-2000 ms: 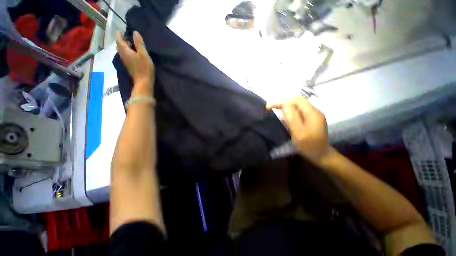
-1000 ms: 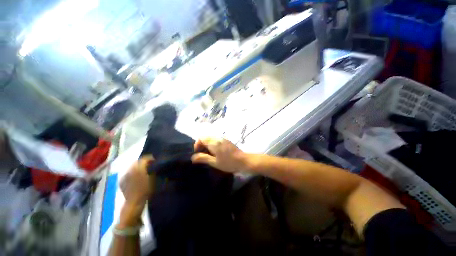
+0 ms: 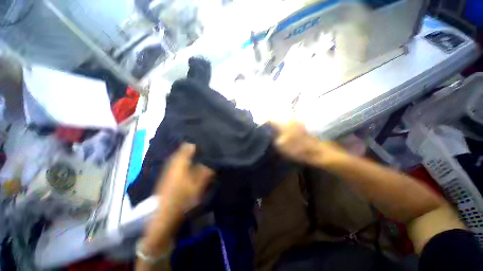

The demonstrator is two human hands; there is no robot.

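Observation:
A black cloth garment piece point(image 3: 212, 116) lies bunched on the white table left of the machine and hangs over my lap. My right hand point(image 3: 296, 142) is closed on its right edge. My left hand point(image 3: 185, 177) is blurred, at the lower left of the cloth, with thumb and fingers apart; whether it grips any cloth cannot be told. The industrial lockstitch sewing machine point(image 3: 344, 39), with blue stripe and "JACK" lettering, stands behind. Its needle area is washed out by glare.
The white table's front edge point(image 3: 365, 117) runs to the upper right, with a blue patch point(image 3: 136, 159) at left. A white perforated basket point(image 3: 442, 164) stands at right. A second machine point(image 3: 66, 177), a hanging white paper point(image 3: 66, 98) and red cloth point(image 3: 125, 106) are at left.
The view has tilted down and shifted. The cloth is now spread wider and bunched. My hands have moved farther apart, the right hand still on the edge and the left lower down.

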